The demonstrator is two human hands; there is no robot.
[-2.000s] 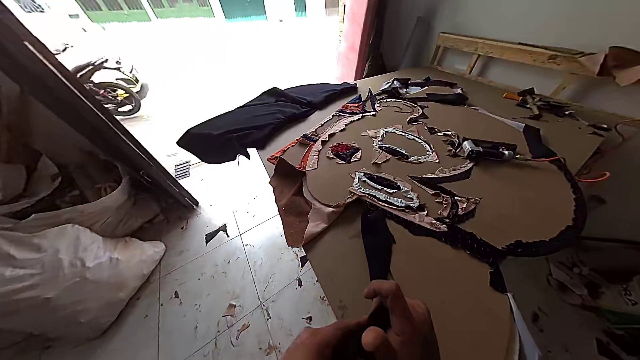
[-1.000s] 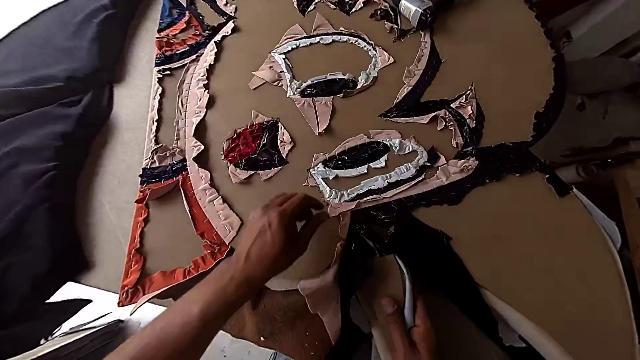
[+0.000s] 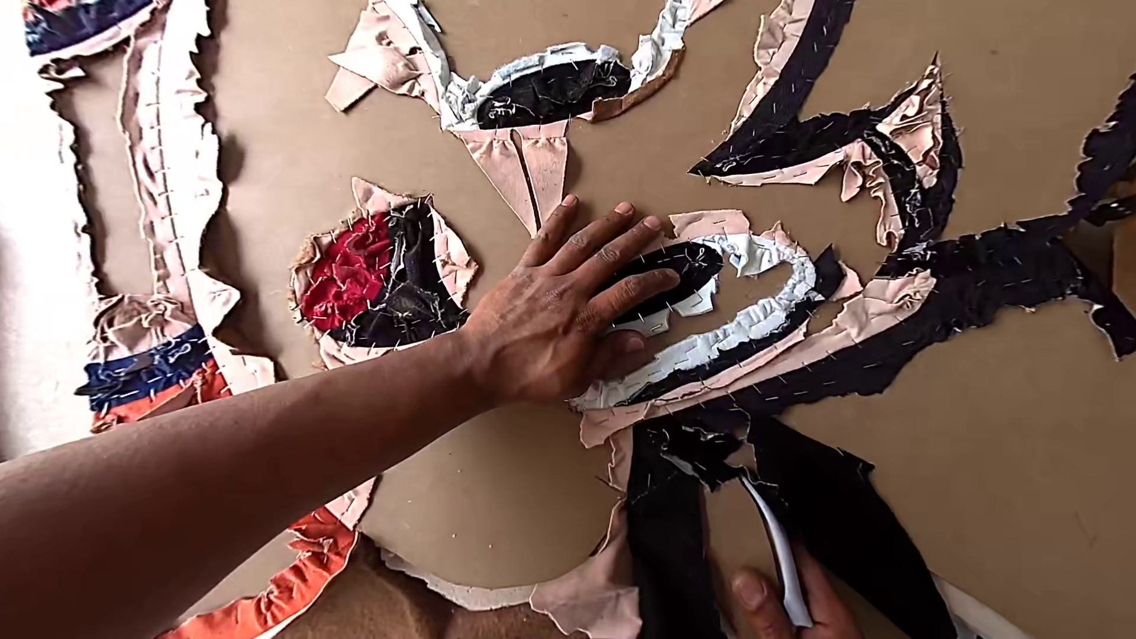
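Observation:
My left hand [image 3: 564,306] lies palm down, fingers spread, on the brown board [image 3: 497,497] and on the stapled white and black fabric oval [image 3: 737,333]. Left of its fingers is a red and black fabric patch [image 3: 346,275] with pink edges. My right hand [image 3: 790,599], at the bottom edge and partly cut off, has its thumb and fingers on either side of the pale curved edge [image 3: 777,541] of a cut opening in the board. Black cloth strips [image 3: 666,532] hang on both sides of that opening.
More stapled fabric shapes surround the hands: a white, black and pink piece [image 3: 550,89] above, a dark curved strip [image 3: 985,271] at the right, and orange cloth [image 3: 284,586] at the lower left. The board's cut edge [image 3: 470,595] curves along the bottom.
My left hand has moved from the lower edge of the white-bordered oval up onto it and now lies flat with spread fingers. The view is much closer to the board.

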